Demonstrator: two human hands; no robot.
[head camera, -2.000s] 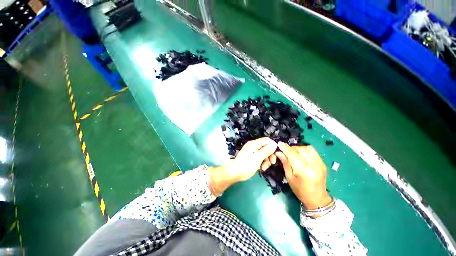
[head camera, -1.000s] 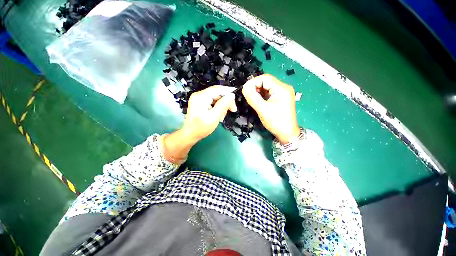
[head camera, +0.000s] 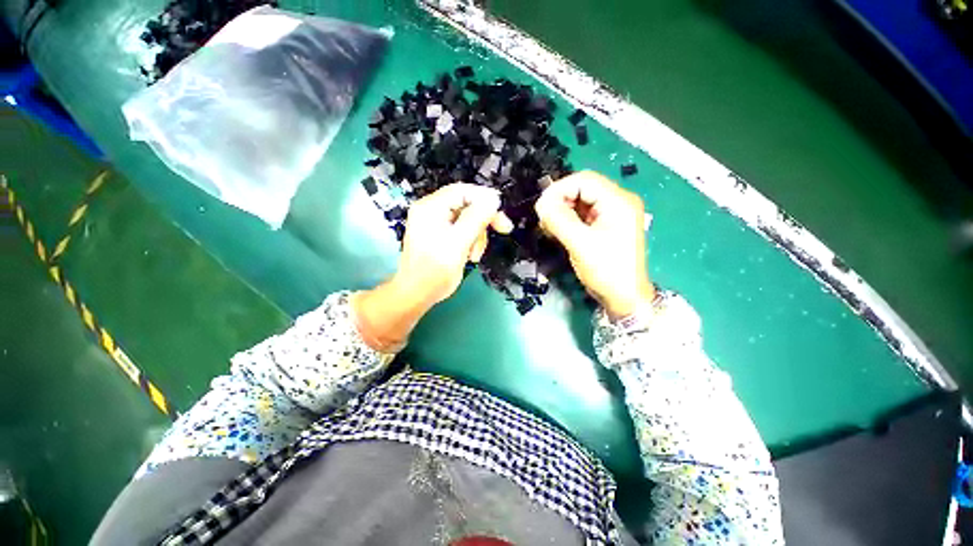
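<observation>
A loose heap of small flat black pads, some with grey or shiny faces, lies on the green work surface in front of me. My left hand is over the heap's lower left part, thumb and forefinger pinched together. My right hand is over its lower right part, also pinched, a short gap from the left. Whether either hand holds a small piece cannot be made out. A pale piece shows just right of my right hand.
A clear plastic bag lies left of the heap, with a second black heap beyond it. A dark sheet lies at lower right, near a blue loop. A worn white rail borders the far side.
The view has swung right and down over the bench since the first frame. My hands, together over the heap before, are now slightly apart. A dark piece seen between the fingertips a second ago no longer shows.
</observation>
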